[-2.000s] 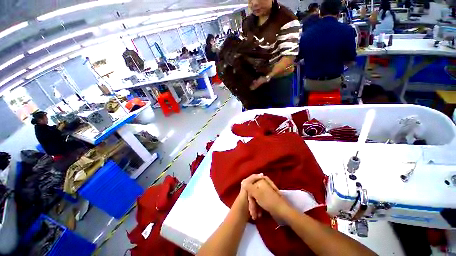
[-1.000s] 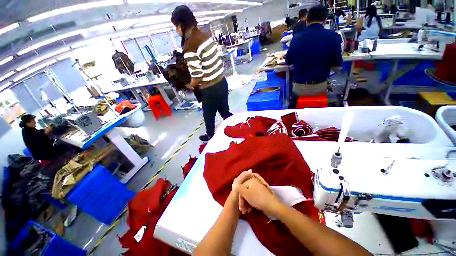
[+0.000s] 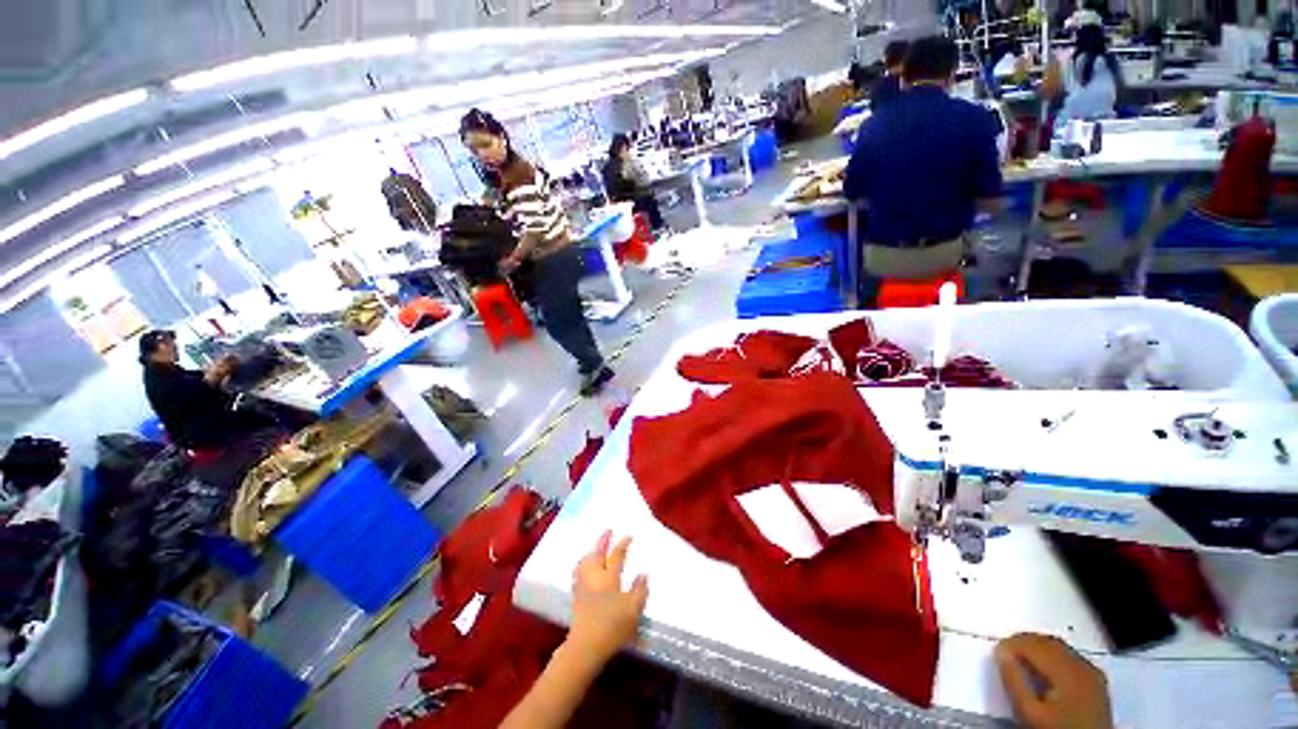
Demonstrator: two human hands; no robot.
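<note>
The dark red garment panel (image 3: 769,456) lies on the white table, its right edge under the needle area of the white sewing machine (image 3: 1096,499). Two white patches (image 3: 783,521) show on the panel. My left hand (image 3: 608,601) is at the table's front left edge, fingers apart and empty, left of the panel. My right hand (image 3: 1051,684) is at the front edge, right of the panel, with fingers curled; whether it holds anything cannot be seen. A flat dark rectangle (image 3: 1110,587) lies beneath the machine arm.
Small red cut pieces (image 3: 883,356) with white striped edges lie behind the panel by the white trough (image 3: 1182,321). Red garments (image 3: 491,577) are heaped left of the table. Blue bins (image 3: 360,534) stand on the floor. A person (image 3: 541,242) carries a dark garment in the aisle.
My clasped hands have parted: the left moved to the table's left edge, the right to the front right. The white patches are uncovered. The person with the dark garment has moved away along the aisle.
</note>
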